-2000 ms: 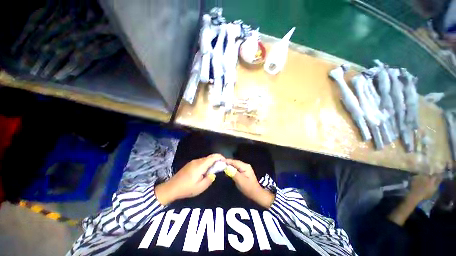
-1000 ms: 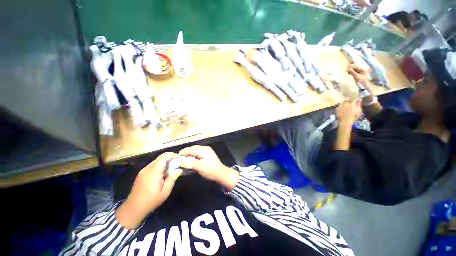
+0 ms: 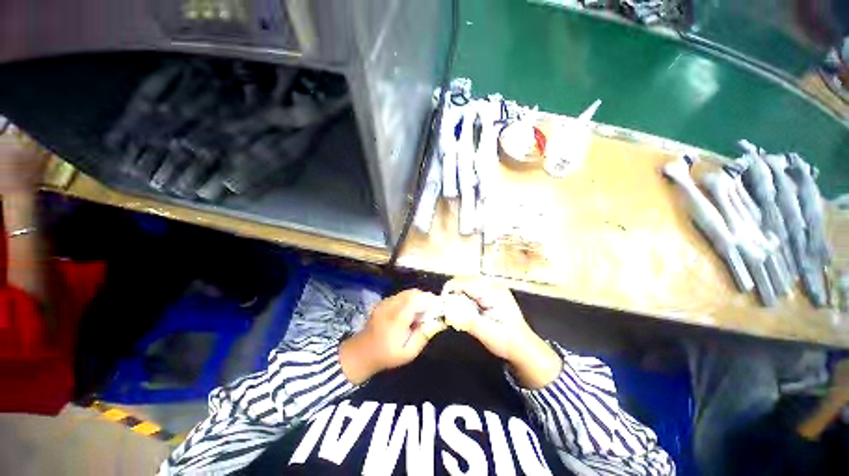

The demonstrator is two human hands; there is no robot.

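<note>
My left hand [image 3: 398, 327] and my right hand [image 3: 495, 321] meet over my lap, just below the bench edge. Between their fingertips they hold a small pale part [image 3: 444, 311], mostly hidden by the fingers. Pale grey-white limb parts [image 3: 468, 177] lie in a row on the bench near the oven. A second group of limb parts [image 3: 759, 223] lies at the right. Thin pins [image 3: 521, 249] lie in a small pile near the bench's front edge.
A grey metal oven [image 3: 372, 112] at left has dark limb parts inside. A white bottle [image 3: 570, 149] and a round red-rimmed container [image 3: 521, 142] stand behind the pins. Green belt [image 3: 596, 65] runs behind. People's arms show at the far left and right.
The view swung right, then back left, so the oven opening and far-left arm now show. Both hands stay together on the small part; the right fingers have shifted over it.
</note>
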